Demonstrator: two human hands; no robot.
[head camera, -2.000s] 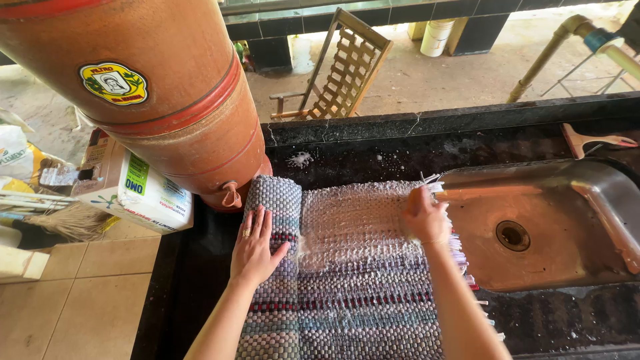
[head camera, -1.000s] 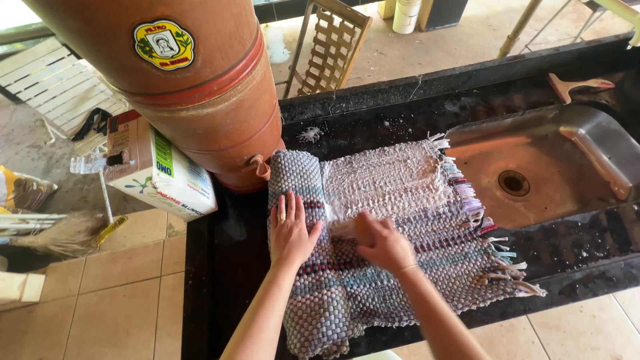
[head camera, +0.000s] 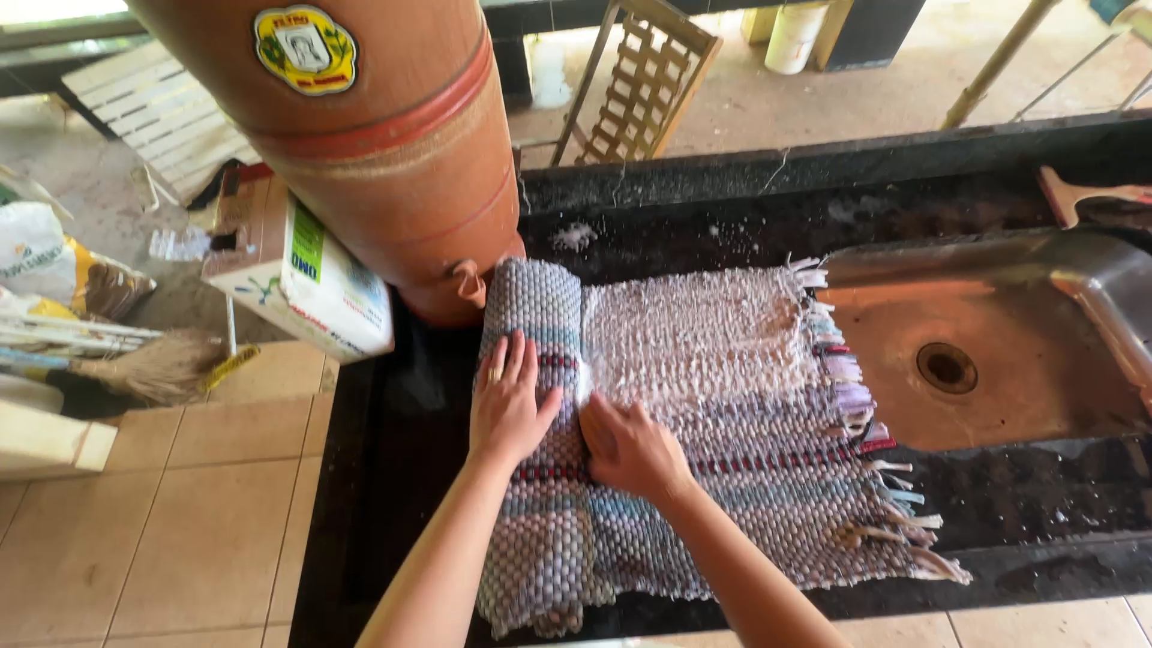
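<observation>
A woven rag rug (head camera: 720, 387) with fringed ends lies on the black stone counter, its left part rolled or folded over into a thick band. My left hand (head camera: 517, 405) rests flat on that band, fingers slightly spread, a ring on one finger. Just right of the band, my right hand (head camera: 634, 445) is curled with its knuckles over the rug; what it holds seems to be a small brownish block, mostly hidden under the fingers. White foam shows between the band and the right hand, and the upper part of the rug looks whitish and wet.
A clay water filter (head camera: 387, 162) with a small spigot stands at the upper left, beside a detergent box (head camera: 333, 288). Right of the rug is a steel sink (head camera: 1017, 342) with a drain. A squeegee (head camera: 1080, 193) lies behind the sink. A wooden chair (head camera: 634, 85) stands beyond the counter.
My right hand was near the rug's fringed right edge two seconds ago; it has moved left, beside the folded band. My left hand stays on the band. The view has shifted.
</observation>
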